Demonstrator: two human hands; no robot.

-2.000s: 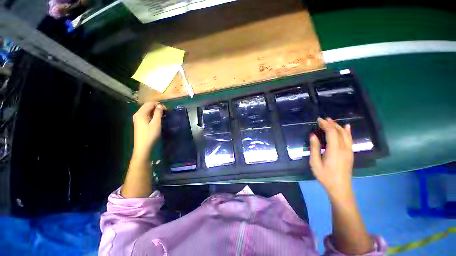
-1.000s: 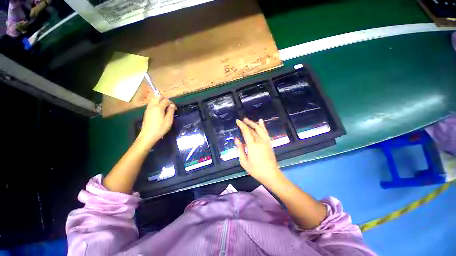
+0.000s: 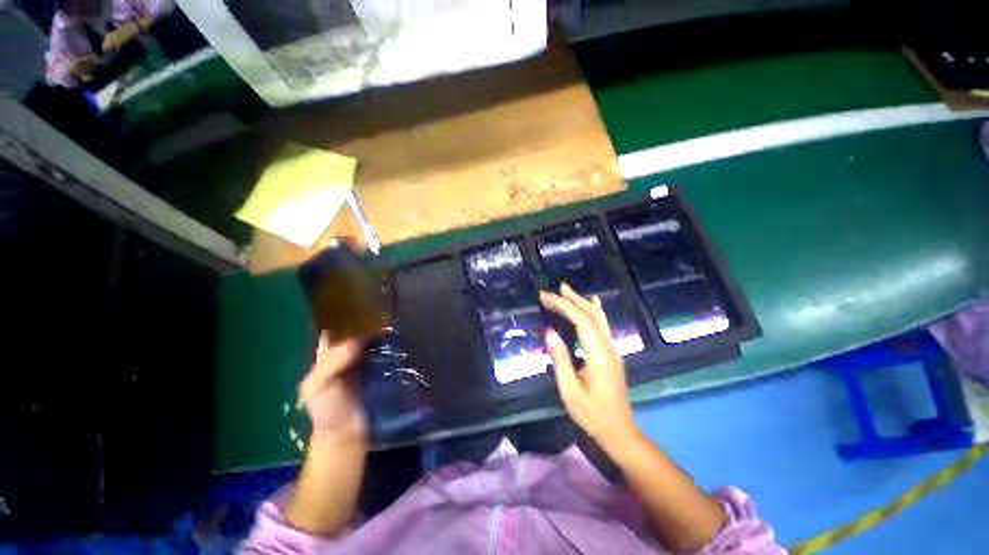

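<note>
My left hand [image 3: 334,388] holds a smartphone [image 3: 343,291] by its lower end, raised over the left end of the black phone tray [image 3: 445,325]. The raised phone is blurred and shows a brownish image. The second slot from the left looks flat and dull, with no phone in it. Glossy phones lie in the three slots to the right, with bright bands near their lower ends. My right hand [image 3: 591,369] is over the fourth phone [image 3: 575,260], fingers spread, fingertips at its left side; whether they touch is unclear. The leftmost slot is partly hidden by my left hand and the raised phone.
A yellow paper [image 3: 298,193] and a white stick [image 3: 363,223] lie behind the tray, by a wooden board [image 3: 466,152]. A printed sheet [image 3: 401,43] hangs above. A blue stool [image 3: 906,401] stands at right. Another person's hands [image 3: 121,35] show at upper left.
My left hand has lifted a phone, and the second slot, which held a phone, now looks empty. My right hand has moved from the third phone towards the fourth. The view has shifted slightly.
</note>
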